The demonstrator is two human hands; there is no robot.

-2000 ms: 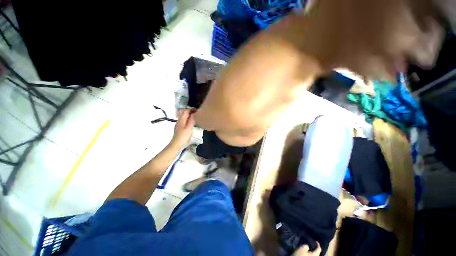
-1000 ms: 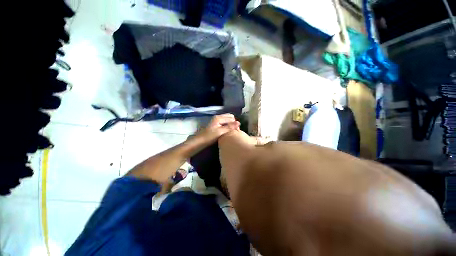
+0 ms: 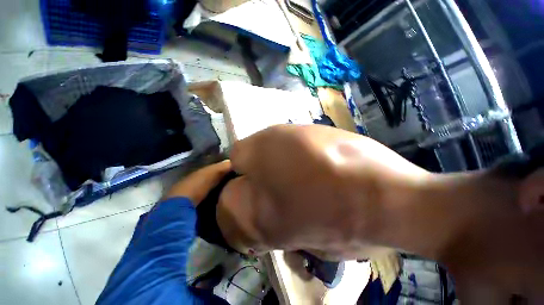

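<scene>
My left hand [image 3: 209,179], below a blue sleeve [image 3: 158,238], reaches in from the lower left. Its fingers are largely hidden behind a large bare arm or shoulder [image 3: 322,184] close to the camera. Black cloth [image 3: 209,217] shows just under the hand; whether the hand grips it I cannot tell. My right hand cannot be made out. A dark object with a pale rim [image 3: 327,269], possibly the iron, lies at the lower centre on the table. The padded board is hidden.
A grey fabric-lined bin [image 3: 206,128] with black cloth [image 3: 113,131] stands on the tiled floor at left. A blue plastic crate [image 3: 107,27] is behind it. Green and blue plastic [image 3: 340,62] lies by a wooden plank [image 3: 335,110]. A metal rack [image 3: 441,65] stands at upper right.
The view has swung right, so the bin and table have shifted left in the picture. The large bare arm now covers the middle and right, and the padded board has gone out of sight.
</scene>
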